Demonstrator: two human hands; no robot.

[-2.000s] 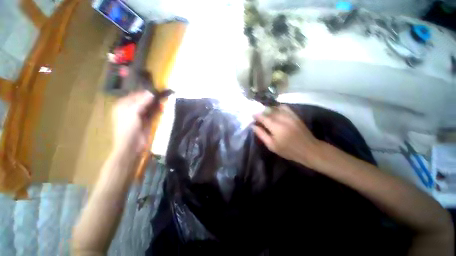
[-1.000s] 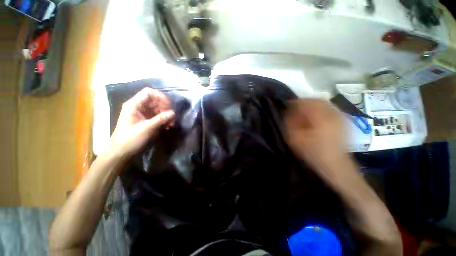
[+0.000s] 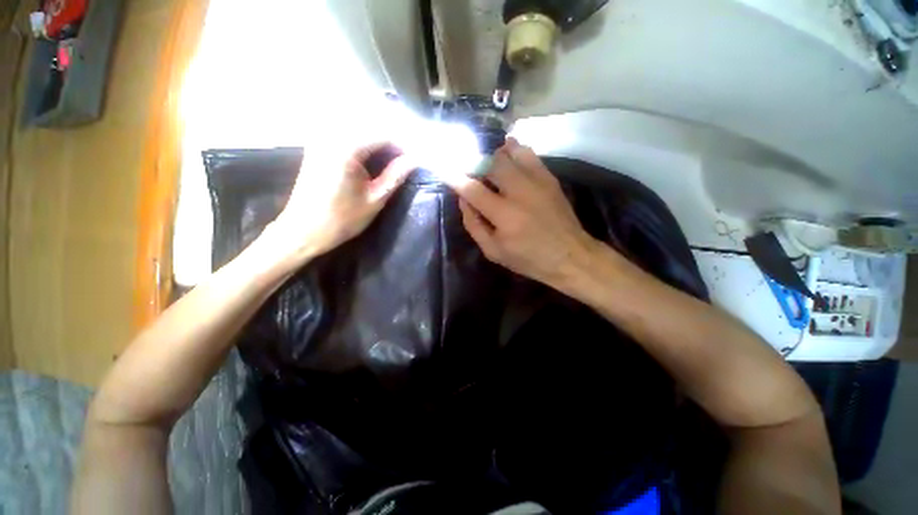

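Observation:
The shiny dark leather garment lies over the white table and hangs toward my lap, a seam running down its middle. My left hand pinches its top edge just left of the needle area. My right hand holds the same edge at the right, fingertips close beside the presser foot. White glare hides the stitching point and part of the fingertips. The cream knob sits above on the sewing machine.
A grey tray with red items is at the upper left, on cardboard. At the right are blue-handled snips, a dark flat tool and a white parts tray. Quilted cloth is at the lower left.
Both hands have moved to the garment's edge at the needle area. My right hand came in from the right and my left hand from the left. The view has shifted closer to the machine.

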